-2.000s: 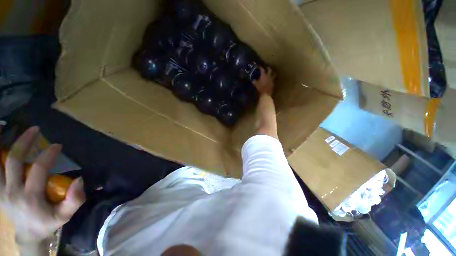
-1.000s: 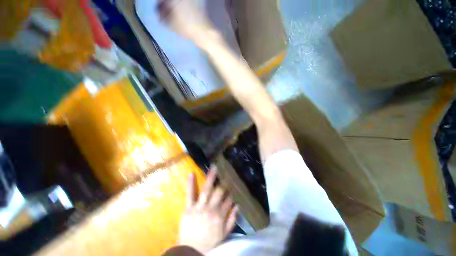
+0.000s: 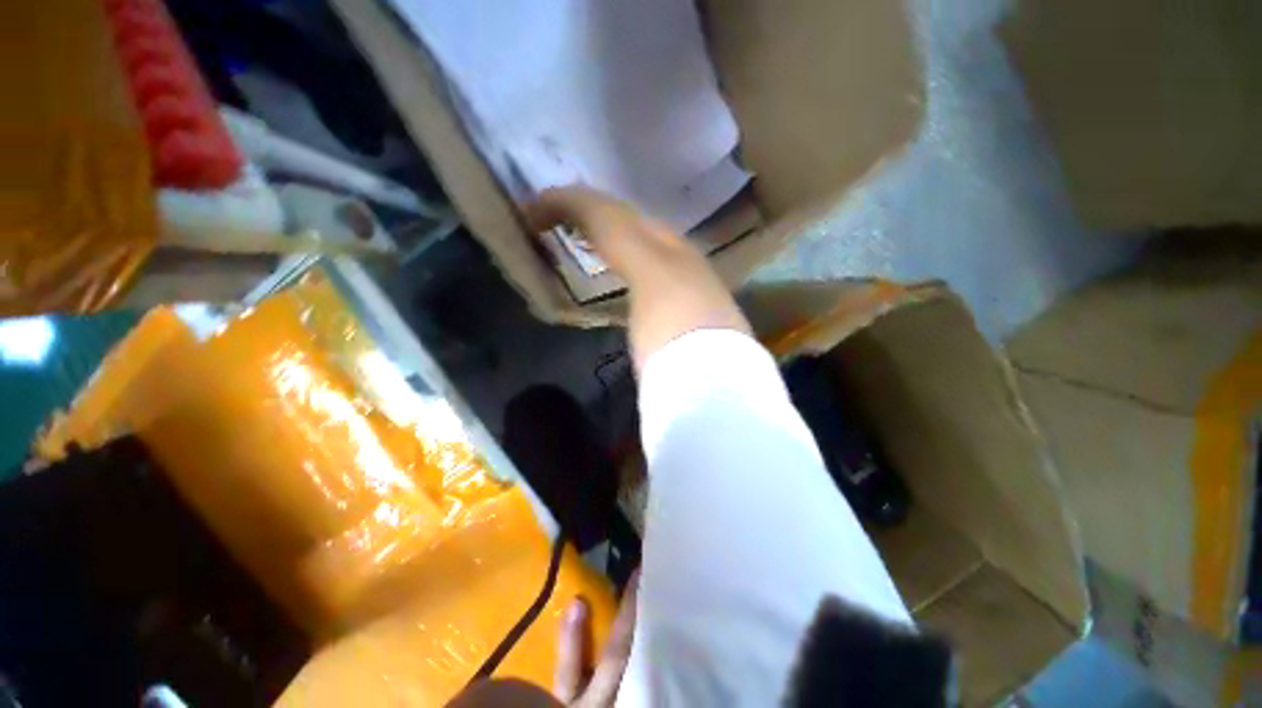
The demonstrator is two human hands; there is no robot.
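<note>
My right hand [image 3: 605, 231] reaches into an open carton [image 3: 817, 97] at the top centre, at the near corner of a stack of white sheets [image 3: 609, 104]. Its fingertips are partly hidden at the sheets' edge, and whether they grip a sheet cannot be told. My left hand [image 3: 598, 657] is at the bottom centre on the edge of the orange-taped bench [image 3: 401, 512]. It is cut off by the frame and my sleeve, with fingers apart and nothing seen in it.
A second open carton [image 3: 969, 539] with dark units [image 3: 872, 484] stands at right, partly behind my sleeve. More taped cartons lie at far right on the grey floor. A black cord [image 3: 533, 609] crosses the bench. A red ridged item [image 3: 173, 104] is at upper left.
My right hand has moved from the far part of the white sheets to their near corner. The view has shifted. My left hand shows less, low by the bench edge.
</note>
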